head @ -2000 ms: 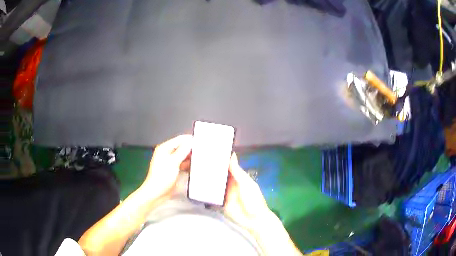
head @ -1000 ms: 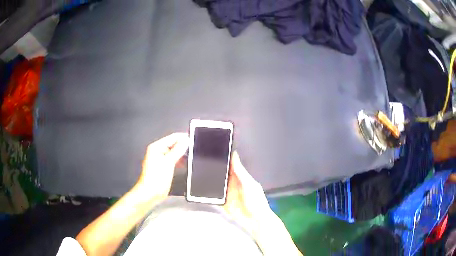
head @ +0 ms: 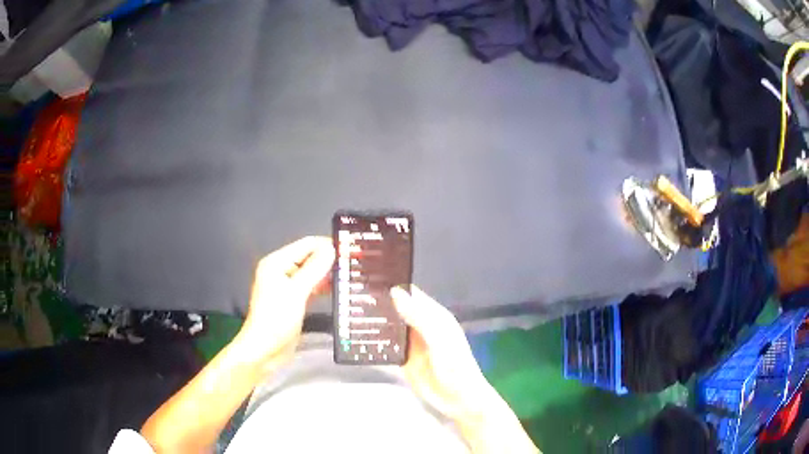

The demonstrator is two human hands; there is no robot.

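A black smartphone (head: 373, 288) is upright in front of my body, over the near edge of the grey pressing table (head: 355, 133). Its screen is dark with rows of pale text. My left hand (head: 288, 288) holds its left edge, with the fingers bent at its upper left side. My right hand (head: 433, 341) holds its right side, and the thumb lies over the right part of the screen. The fingers behind the phone are hidden.
A crumpled navy garment (head: 523, 31) lies at the table's far edge. A silver steam iron (head: 652, 217) with an orange-brown handle stands at the right end, near a yellow hose (head: 785, 115). Blue crates (head: 594, 348) are at the lower right. An orange-red bag (head: 53, 168) is at the left.
The phone's screen has gone from white, through a dark screen with a pale border, to dark with text rows. My right thumb has moved onto the screen. The view has shifted over the table.
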